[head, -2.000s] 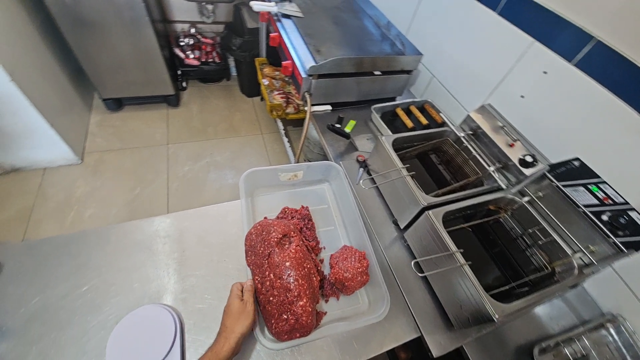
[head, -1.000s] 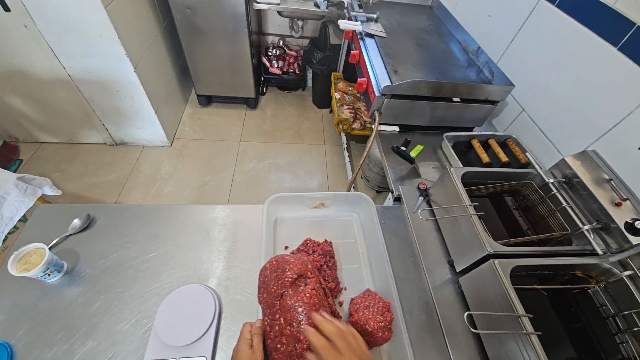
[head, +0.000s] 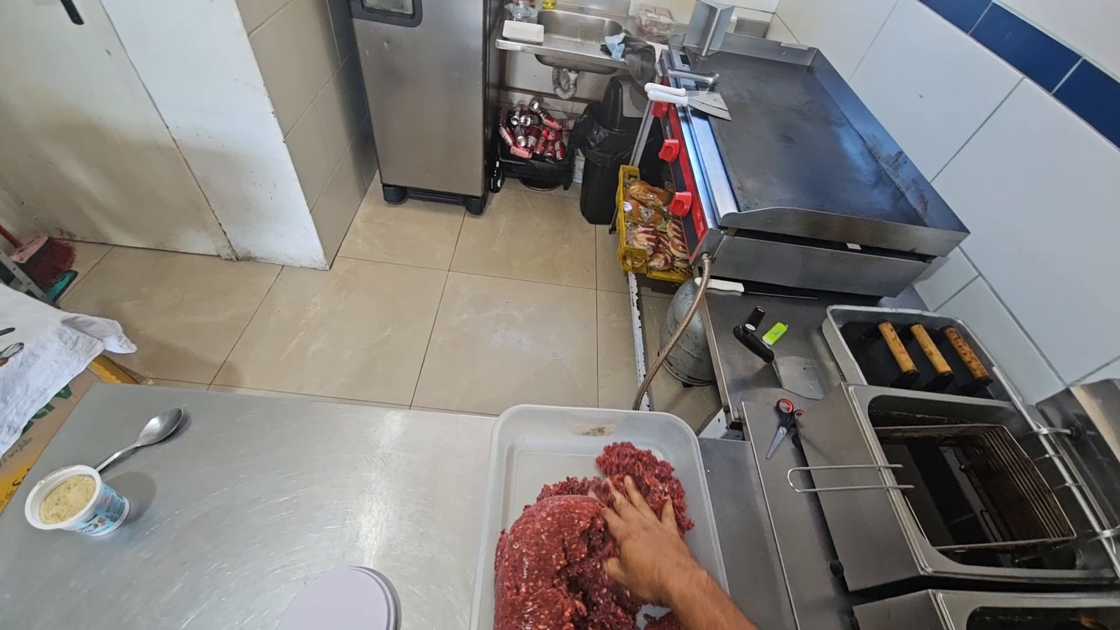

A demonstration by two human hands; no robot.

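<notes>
A large mound of raw ground meat lies in a white plastic tub at the bottom centre. My right hand rests on the meat with its fingers spread, their tips pressing at a looser part near the tub's far right. My left hand is out of the frame. Left of the tub, partly cut off, is the round light plate of a kitchen scale. A small cup of pale paste stands on the steel table with a metal spoon beside it.
Deep fryers stand to the right, with scissors and a scraper beside them. Behind is a flat griddle carrying spatulas. A yellow crate of packaged bread, a gas hose and a steel cabinet are beyond the table.
My left hand, beside the meat in both earlier frames, has left the view. My right hand has moved to the far part of the meat. The meat has been shifted or spread toward the tub's far right.
</notes>
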